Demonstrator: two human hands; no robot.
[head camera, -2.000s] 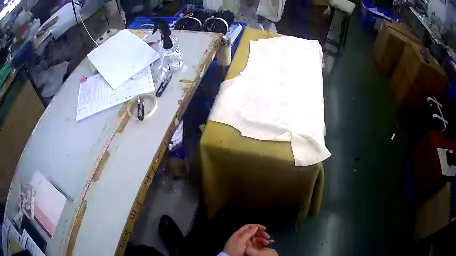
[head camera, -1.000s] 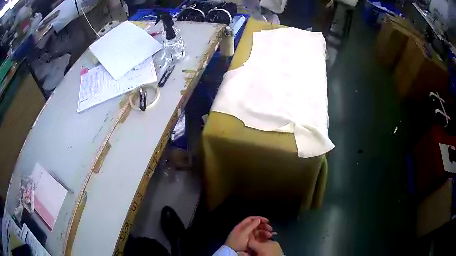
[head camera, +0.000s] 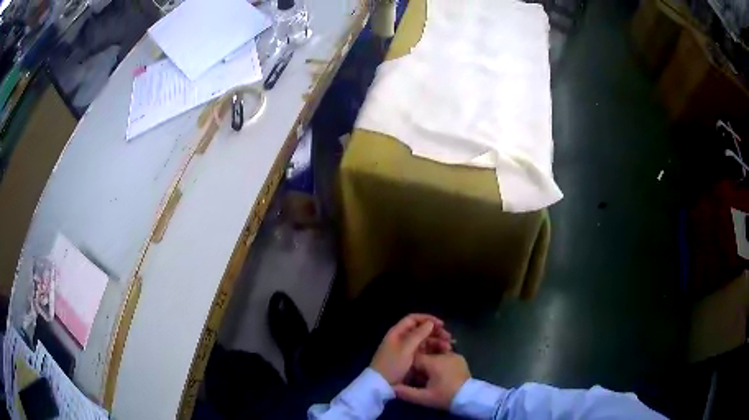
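Note:
My left hand (head camera: 405, 348) and my right hand (head camera: 441, 379) are together in front of my lap at the bottom centre, below the mustard-covered stand. Their fingers are bent and overlap, partly hiding each other and the palms. No item shows in them, but the space between the palms is hidden. A cream-white fabric piece (head camera: 484, 82) lies on the mustard cloth (head camera: 427, 205) ahead, its near corner hanging over the front edge. Neither hand touches it.
On the white table (head camera: 107, 197) at left are printed sheets (head camera: 164, 94), a blank sheet (head camera: 205, 33), a masking tape ring (head camera: 260, 107), a black cutter (head camera: 237, 111), a pink-and-white notepad (head camera: 78, 291) and a dark phone (head camera: 37, 398). Cartons (head camera: 698, 74) stand at right.
The view has tipped down, so table and stand sit higher in the picture. My hands, still together, appear higher, and more of both pale blue sleeves shows. The fabric lies as before.

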